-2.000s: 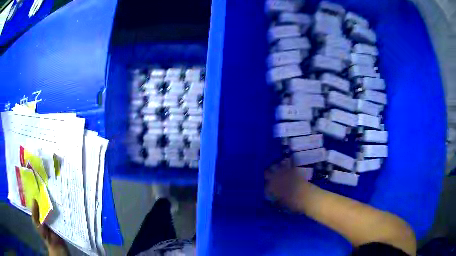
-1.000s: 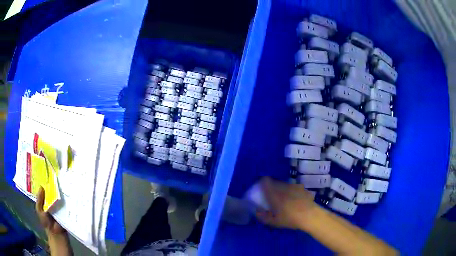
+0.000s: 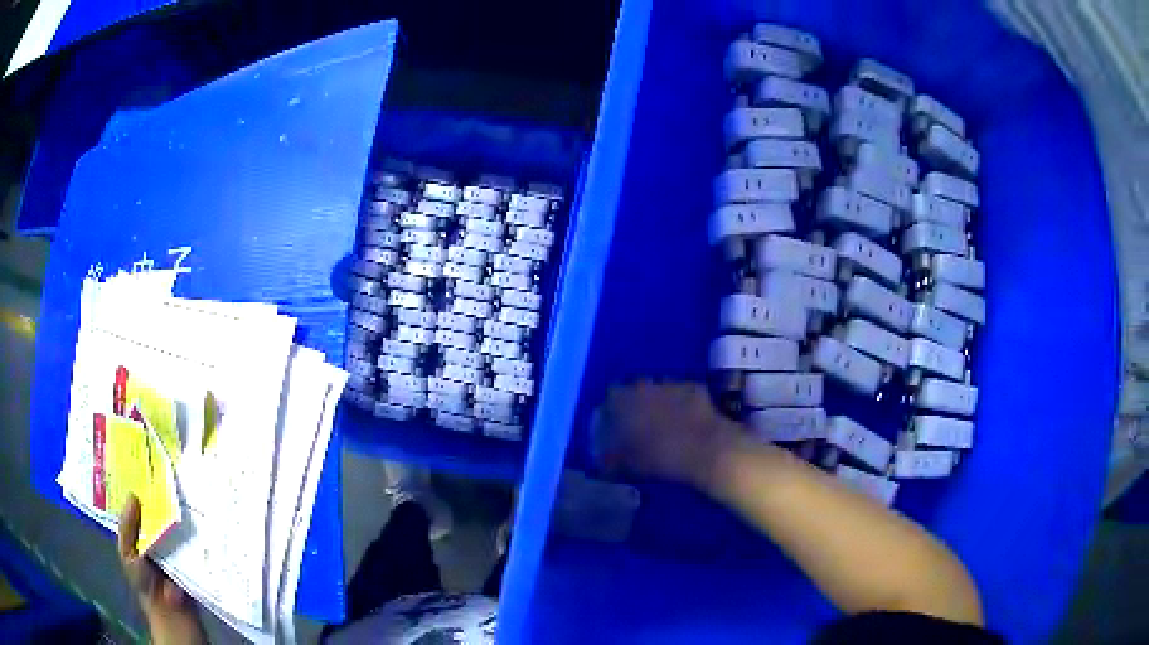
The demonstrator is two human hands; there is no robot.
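Observation:
My left hand (image 3: 154,577) grips a stack of white printed papers (image 3: 227,441) with yellow and red labels (image 3: 139,473) on top, against a blue divider sheet (image 3: 240,189) with white lettering. My right hand (image 3: 662,435) is inside the large blue tote (image 3: 1052,328), near its left wall and left of the rows. It is blurred, and I cannot tell whether it holds anything. White-grey power units (image 3: 756,315) lie in three uneven columns in the tote.
A lower blue bin (image 3: 428,454) with close-packed white units (image 3: 460,302) stands between the divider sheet and the large tote. Shoes and dark trouser legs (image 3: 397,554) show below it. A grey floor strip is at the left.
My right hand held a white unit a second ago; no unit shows clearly in it now. It has shifted slightly up. The papers and sheet have shifted right in view.

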